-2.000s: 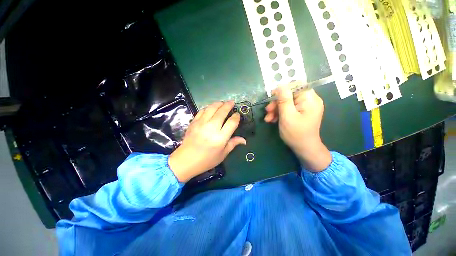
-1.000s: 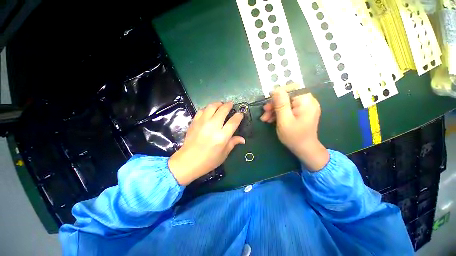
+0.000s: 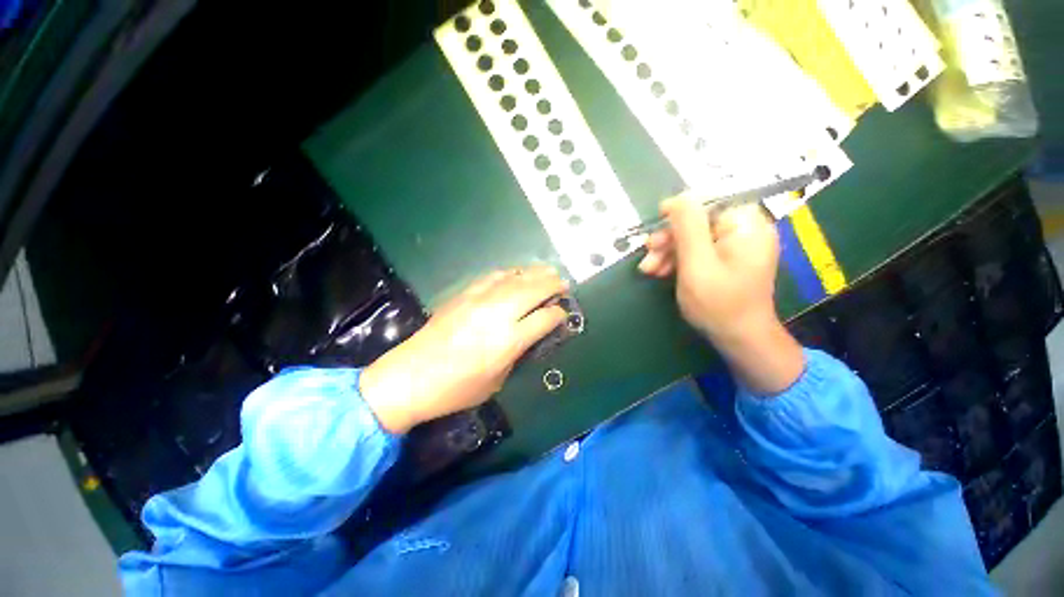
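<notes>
My left hand (image 3: pixel 473 338) lies flat on the green mat, its fingertips holding down a small dark plate (image 3: pixel 567 331). A pale-rimmed round opening shows at the plate's right part; the rest is under the fingers. My right hand (image 3: pixel 726 268) grips dark tweezers (image 3: pixel 758 190) near their front. The tweezer tips are over the lower end of a white liner sheet (image 3: pixel 539 146) with two rows of black dots, beside its last dots. Whether the tips hold a dot cannot be told. A thin pale ring (image 3: pixel 553 379) lies on the mat below the plate.
A glossy black blister tray (image 3: pixel 350 315) is on the left, partly under my left arm. Spare dotted sheets (image 3: pixel 653 88), yellow sheets (image 3: pixel 817 53) and a clear bag (image 3: pixel 992 99) are at upper right. Blue and yellow tape (image 3: pixel 817 245) marks the mat edge. A second black tray (image 3: pixel 957 350) is at lower right.
The view has turned and shifted. The tweezer tips have moved from the plate's opening to the lower end of the liner sheet. My left hand still holds the plate.
</notes>
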